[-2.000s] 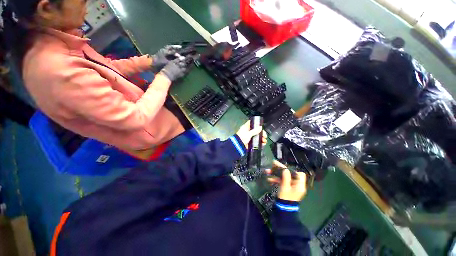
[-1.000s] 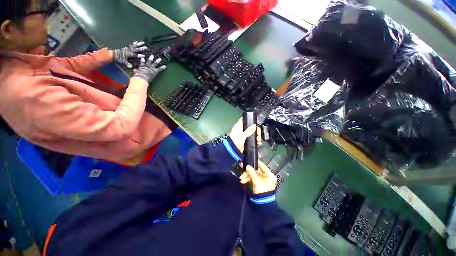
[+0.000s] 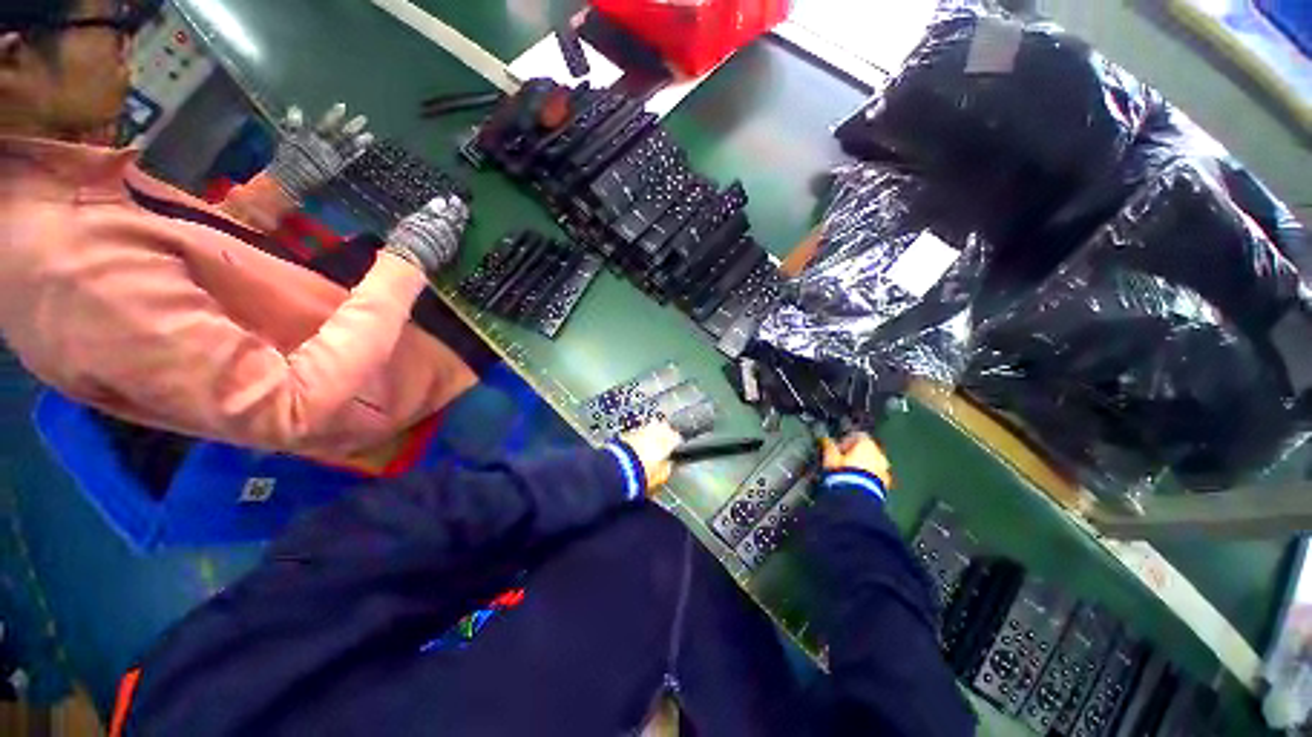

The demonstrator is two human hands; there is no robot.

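My left hand (image 3: 655, 449) is at the bench's near edge, closed around the end of a black remote control (image 3: 715, 449) lying low over the bench. More remotes lie button side up beside it, on the left (image 3: 629, 403) and on the right (image 3: 755, 507). My right hand (image 3: 858, 458) reaches to the loose heap of small black pieces (image 3: 806, 386) by the plastic bags. Its fingertips are blurred against the dark pieces, so I cannot tell whether it holds one.
A long pile of remotes (image 3: 655, 195) runs towards a co-worker with grey gloves (image 3: 432, 233). Large black plastic bags (image 3: 1094, 245) lie on a cardboard box (image 3: 1014, 449). A red bin (image 3: 691, 26) stands at the back. A row of remotes (image 3: 1072, 655) lies at the lower right.
My hands have moved apart from the remote they both held upright. My left hand has lowered to the near edge, and my right has moved right to the heap. The co-worker's hands have spread apart.
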